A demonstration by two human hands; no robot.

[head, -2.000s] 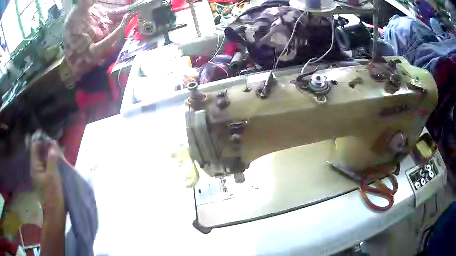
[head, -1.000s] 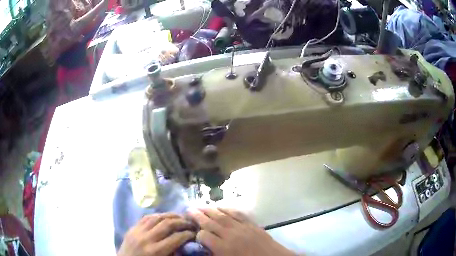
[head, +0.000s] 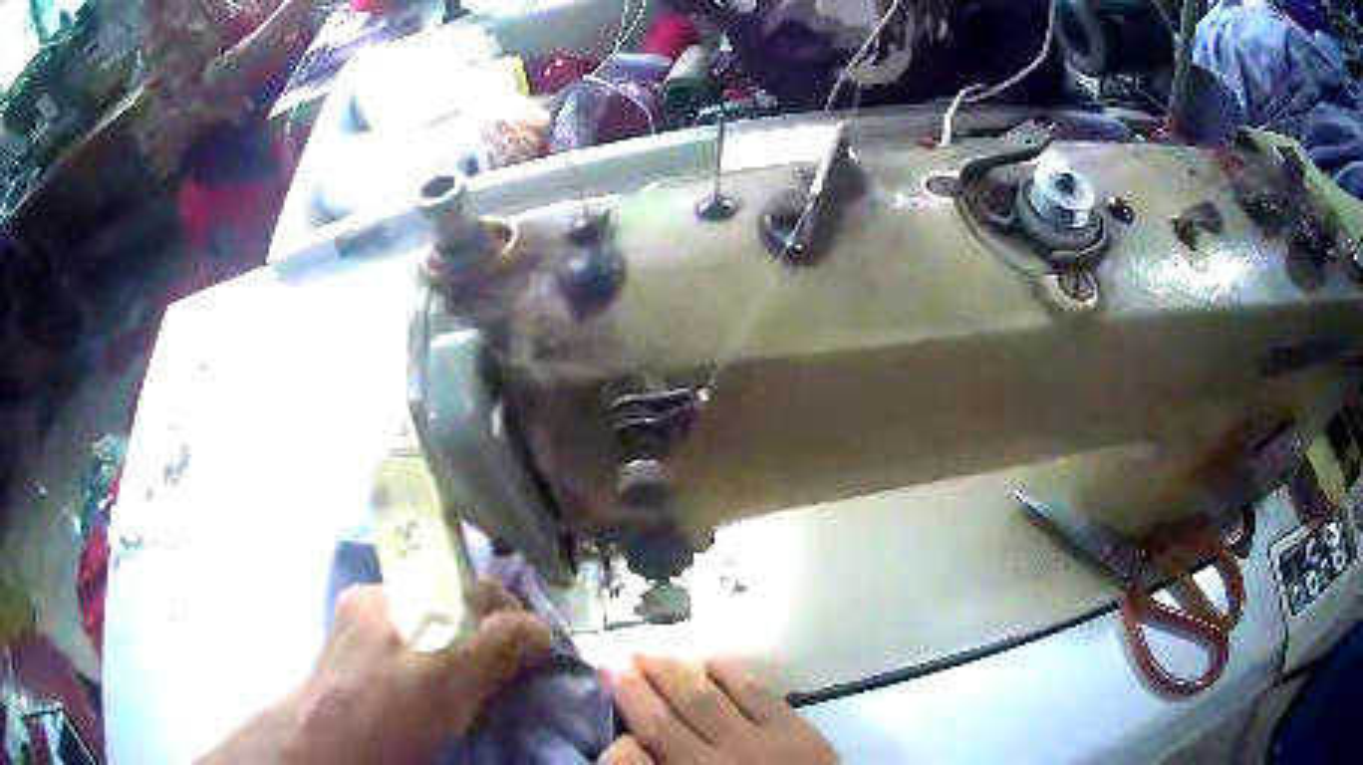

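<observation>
Grey-blue cloth (head: 550,714) lies bunched in front of the needle area of the cream sewing machine (head: 882,389). My left hand (head: 411,665) grips the cloth left of the needle, its fingers partly behind the pale yellow oval unit (head: 423,553). My right hand (head: 710,717) lies at the lower edge of the view, fingers together on the cloth's right edge and the machine bed. The presser foot area (head: 613,586) is small and blurred; whether cloth is under the foot cannot be told.
Scissors with orange-red handles (head: 1181,605) lie under the machine arm at right. A control panel (head: 1315,568) is at the table's right end. Thread runs over the head. Dark patterned cloth (head: 837,53) is piled behind. Part of a person (head: 224,90) shows at the upper left.
Two seconds ago one raised hand held the cloth at far left; then both hands came together before the needle. Now my left hand is nearer the yellow unit and the hands are farther apart.
</observation>
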